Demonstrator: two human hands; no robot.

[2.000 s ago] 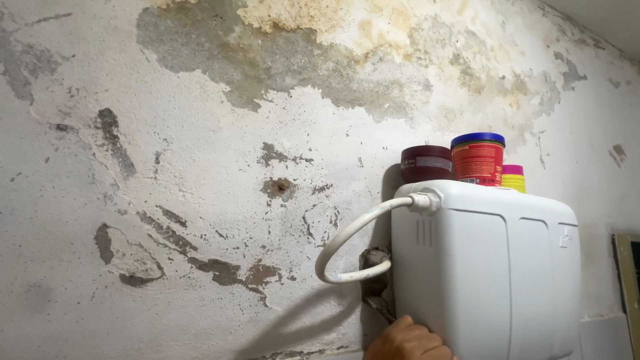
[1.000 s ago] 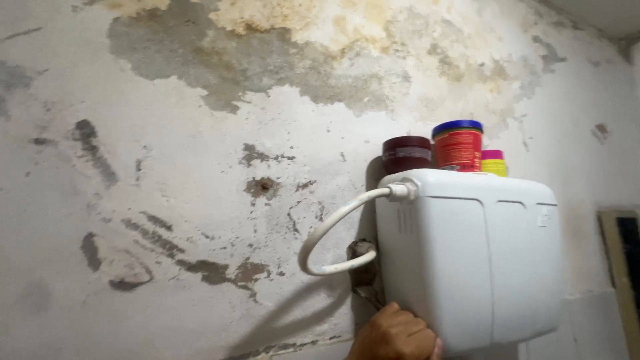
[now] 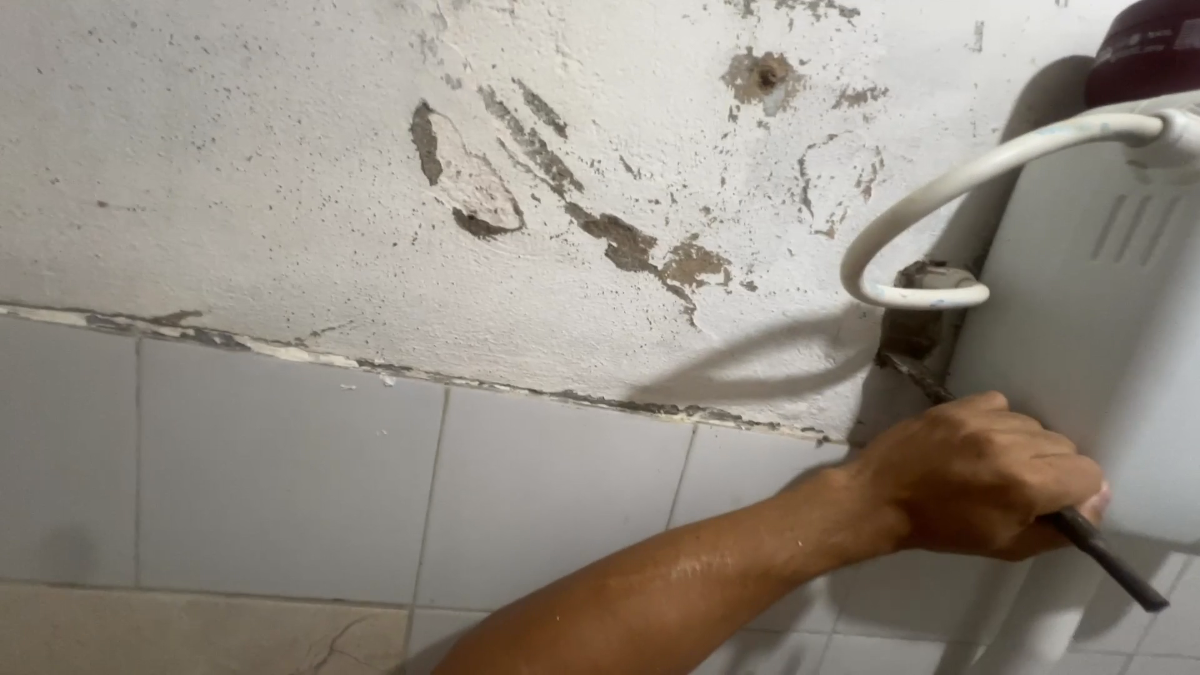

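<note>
My left hand [image 3: 984, 478] is closed around a dark metal rod-like tool [image 3: 1106, 561], with the arm entering from the bottom. Its upper end lies at the lower edge of a broken hole [image 3: 911, 333] in the wall, left of a white plastic cistern [image 3: 1041, 309]. Whether that end touches the wall is hard to tell. The tool's other end sticks out below the fist, to the lower right. A looped white hose [image 3: 905, 211] runs from the cistern's upper side to beside a pale fitting [image 3: 937, 275] at the hole. My right hand is not in view.
Peeling plaster [image 3: 619, 239] covers the upper wall, above grey-white tiles [image 3: 291, 469] with a ragged top edge. A dark red container [image 3: 1144, 56] stands on the cistern. Below it, a white pipe [image 3: 1041, 609] runs down.
The view has swung down and left, closer to the wall. My left hand, partly seen earlier at the cistern's lower left, now shows with its forearm and the tool.
</note>
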